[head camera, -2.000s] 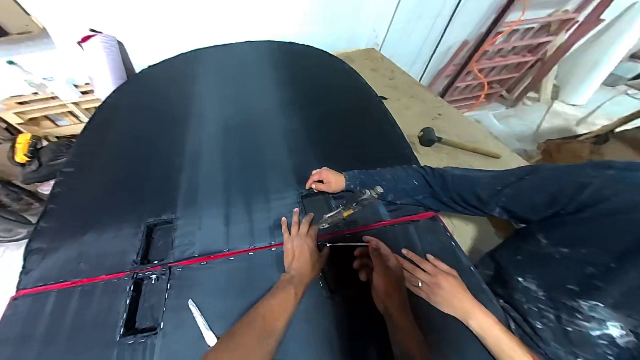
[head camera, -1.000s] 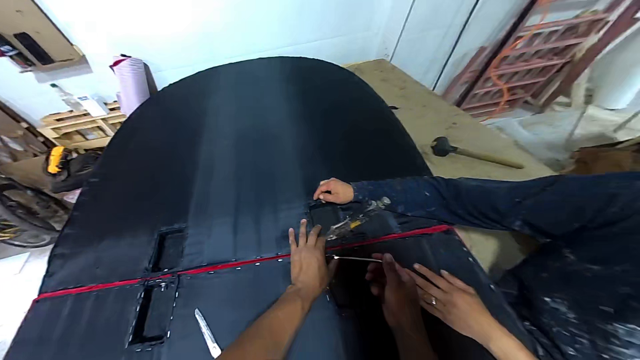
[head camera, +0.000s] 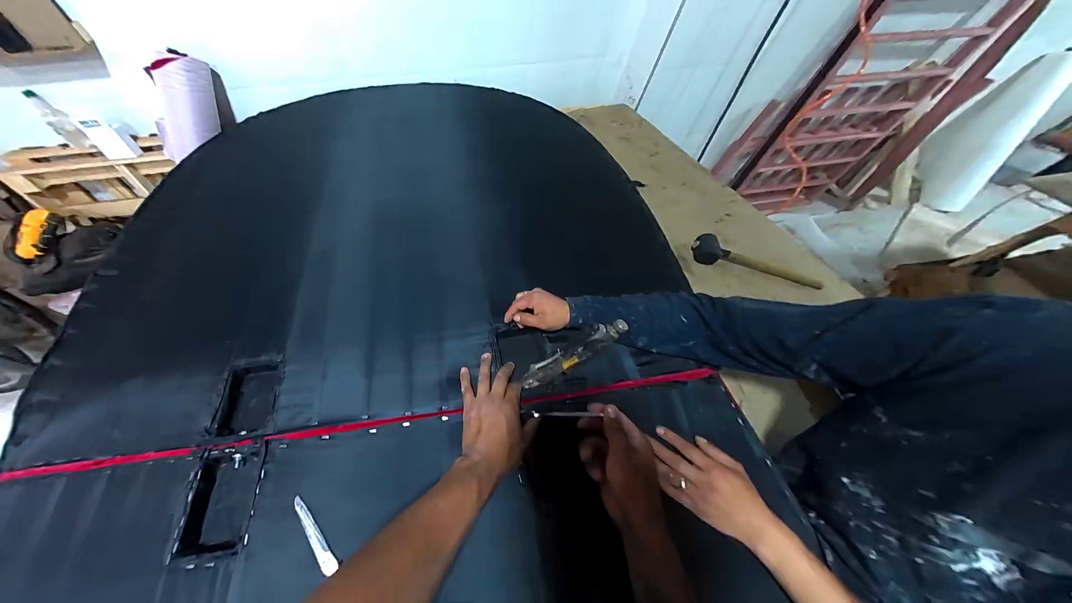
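Observation:
A large round-ended panel covered in black fabric (head camera: pixel 402 226) lies before me, crossed by a red strip (head camera: pixel 368 425) with staples along it. My left hand (head camera: pixel 492 423) presses flat over the strip, fingers spread. Just right of it, my right hand (head camera: pixel 615 452) pinches a thin metal tool (head camera: pixel 569 414), whose tip touches the fabric near my left thumb. A clear-bodied tool with a metal end (head camera: pixel 574 356) lies beyond. A co-worker's one hand (head camera: pixel 540 310) rests by the upper recess (head camera: pixel 521 347); the other hand (head camera: pixel 712 486) lies flat beside my right hand.
A utility knife (head camera: pixel 316 536) lies on the fabric, right of two rectangular recesses (head camera: pixel 247 402). A black-headed mallet (head camera: pixel 754 264) rests on the wooden tabletop (head camera: pixel 670 201). The co-worker's dark sleeve (head camera: pixel 754 331) reaches across from the right. A reddish ladder (head camera: pixel 888 100) leans behind.

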